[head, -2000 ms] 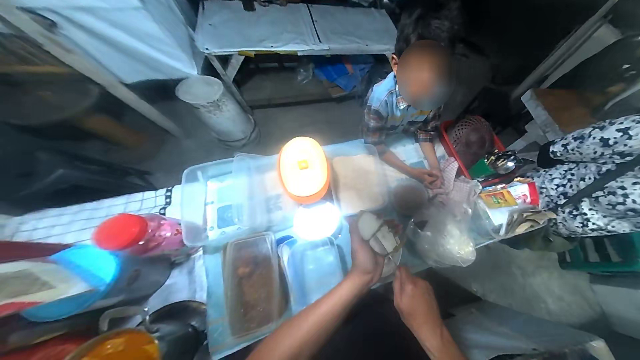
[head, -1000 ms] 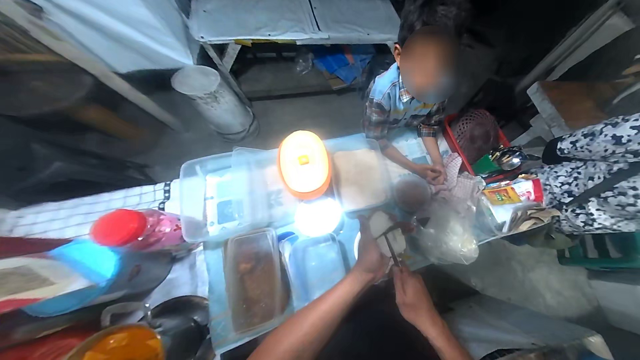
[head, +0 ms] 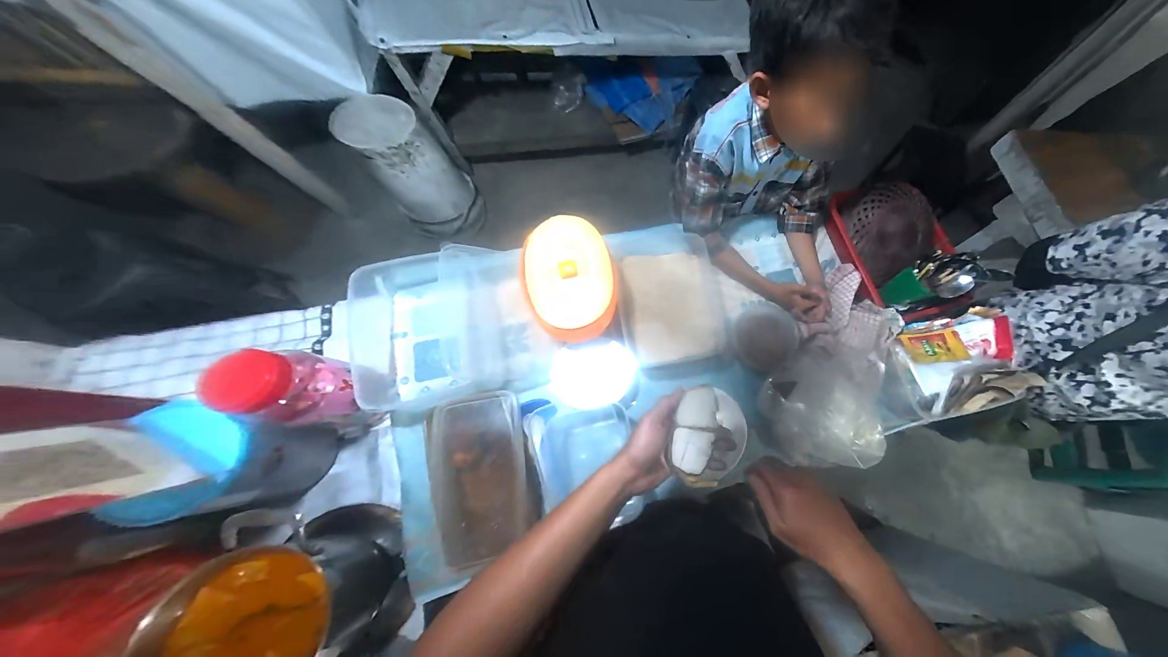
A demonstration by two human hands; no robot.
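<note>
My left hand (head: 659,443) holds a small round plate (head: 733,422) from its left side. White pieces of food (head: 695,429), cut apart, lie on the plate, and fingertips show at their right. Just right of and below the plate is my right hand (head: 792,506), its fingers curled; whether something is in it is not visible. Behind the plate a bright orange-rimmed lamp (head: 568,274) stands among clear plastic containers. A lidded container of brown food (head: 479,479) and a blue-tinted plastic container (head: 584,447) are left of my left hand.
A person (head: 762,173) leans on the table's far side, near a clear plastic bag (head: 826,411) and a red basket (head: 844,233). At the left stand a red-lidded jar (head: 246,380) and a pot of orange food (head: 251,607). Another person's patterned clothing (head: 1095,310) shows at right.
The knife-like tool seen over the white food one second ago no longer shows there. My right hand has moved away from the food, down and to the right. My left hand still holds the plate.
</note>
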